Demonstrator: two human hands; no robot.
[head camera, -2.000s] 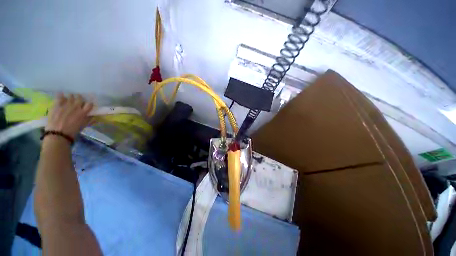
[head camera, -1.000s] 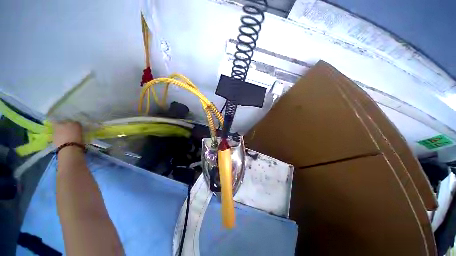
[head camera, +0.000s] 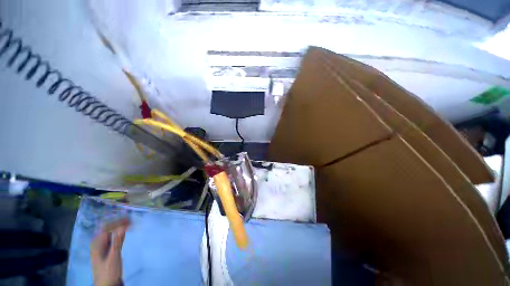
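Note:
My left hand (head camera: 109, 248) is low at the left over the pale blue padded table (head camera: 162, 240). It looks empty, with thumb and fingers apart, and is slightly blurred. Yellow strips (head camera: 154, 179) and a whitish strip (head camera: 174, 185) lie in the dark gap behind the table's back edge, beyond my hand and not touching it. Their ends are partly hidden or blurred. My right hand is not in view.
A steam iron (head camera: 244, 187) with a yellow-orange handle stands tilted behind the table, beside a white stained block (head camera: 286, 192). Yellow hoses and a black coiled cord (head camera: 72, 95) run from it. Large brown cardboard sheets (head camera: 358, 167) lean at the right.
My left hand has let go of the yellow and whitish strips and moved down over the blue table. The strips now lie behind the table. The coiled cord has swung left, and the iron has tilted.

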